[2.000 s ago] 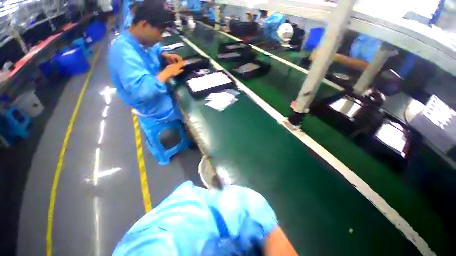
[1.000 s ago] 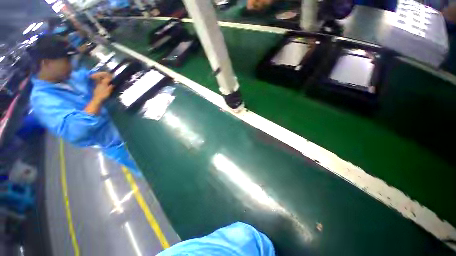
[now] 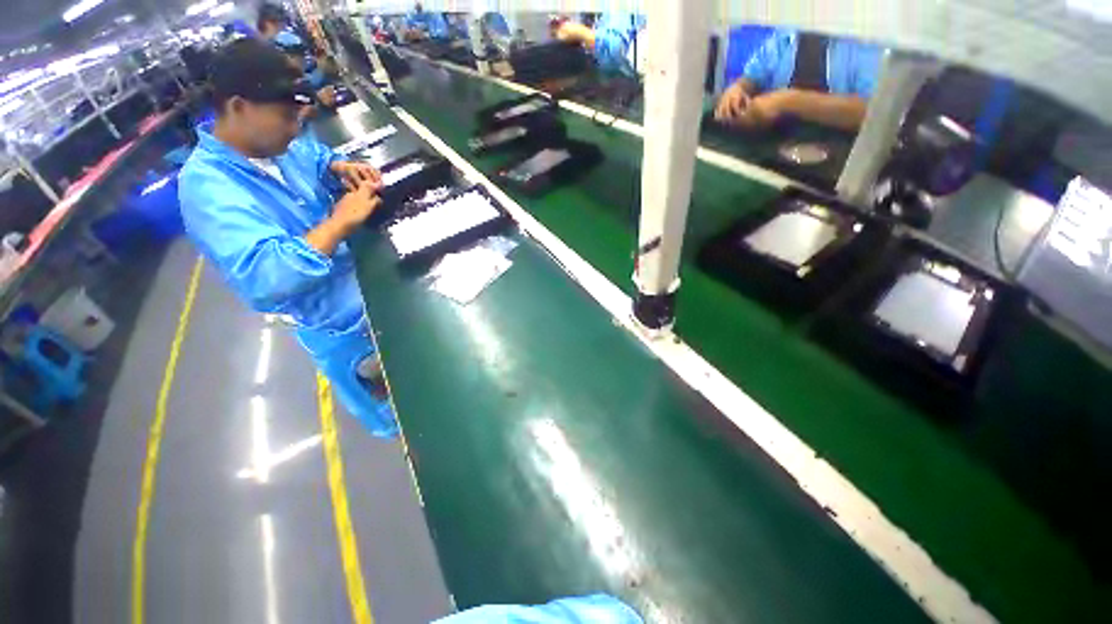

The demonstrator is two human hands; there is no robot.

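Neither of my hands shows. Only a piece of blue sleeve [image 3: 549, 612] shows at the bottom edge, and I cannot tell which arm it belongs to. The glossy dark-green benchtop [image 3: 488, 402] lies in front of me. Across the white rail, a tablet unit [image 3: 929, 311] with a bright silver area lies in a black tray [image 3: 863, 319]. A second tablet unit [image 3: 795, 237] lies in another black tray beside it.
A worker in blue [image 3: 250, 226] sits at the left bench edge, hands over a black tray. A white-topped tray [image 3: 446, 224] and loose sheets [image 3: 470, 273] lie nearby. A white post [image 3: 668, 159] stands on the chipped rail [image 3: 780, 439]. Another person's hands [image 3: 746, 107] show across the line.
The view has swung about. My sleeve has sunk to the bottom edge, and the hand or forearm skin seen beside it at first is out of view. The trays across the rail sit farther right than one second ago.
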